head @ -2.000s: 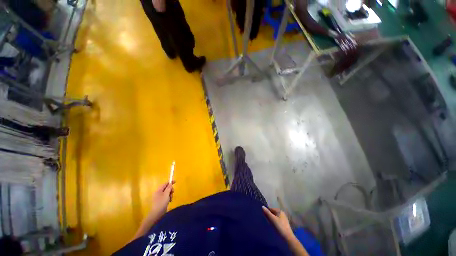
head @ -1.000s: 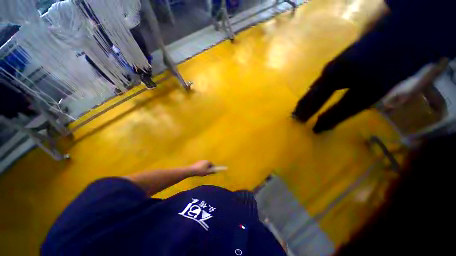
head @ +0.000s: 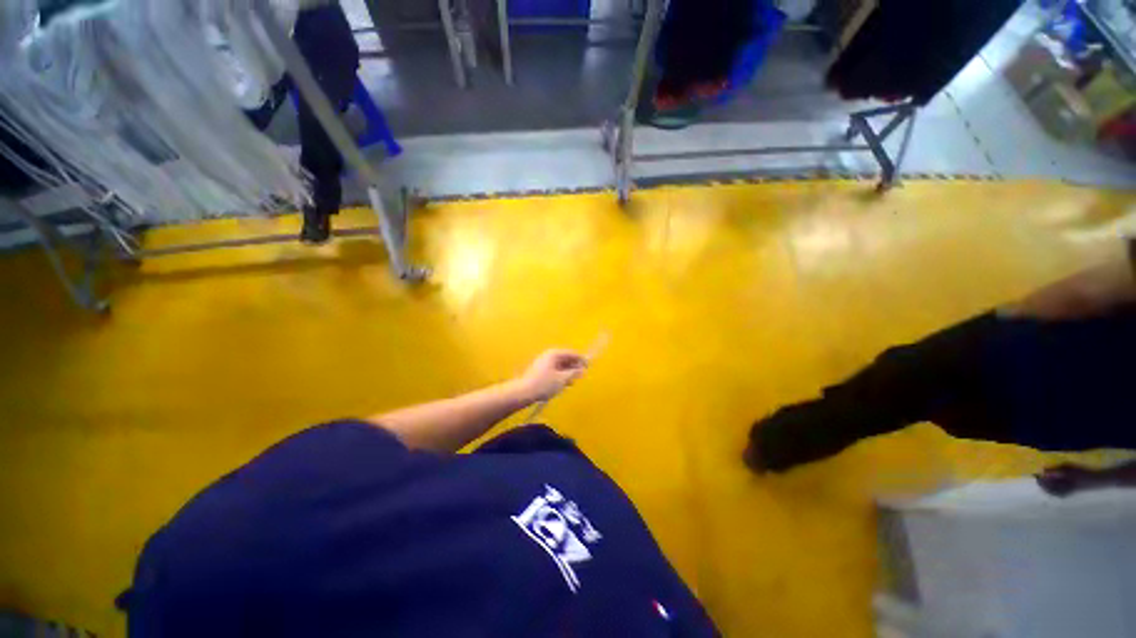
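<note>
My left hand [head: 552,371] is stretched out in front of my dark blue shirt, low over the yellow floor. Its fingers are closed on a thin white sample lead [head: 597,348]. One end of the lead sticks out past the fingertips, up and to the right. A thin pale strand also shows below the hand, towards the shirt. The lead is blurred, so I cannot tell its end. My right hand is not in view.
Wheeled rack [head: 394,227] with long white wires hangs at upper left, a person's dark legs [head: 320,125] behind it. More racks [head: 624,137] stand at the top. Another person's dark leg [head: 847,401] is at right, above a pale surface [head: 1022,561].
The view has turned, and the white-wire rack and other racks now lie across the top. My left hand still holds the lead. My right hand, seen two seconds ago, is out of view.
</note>
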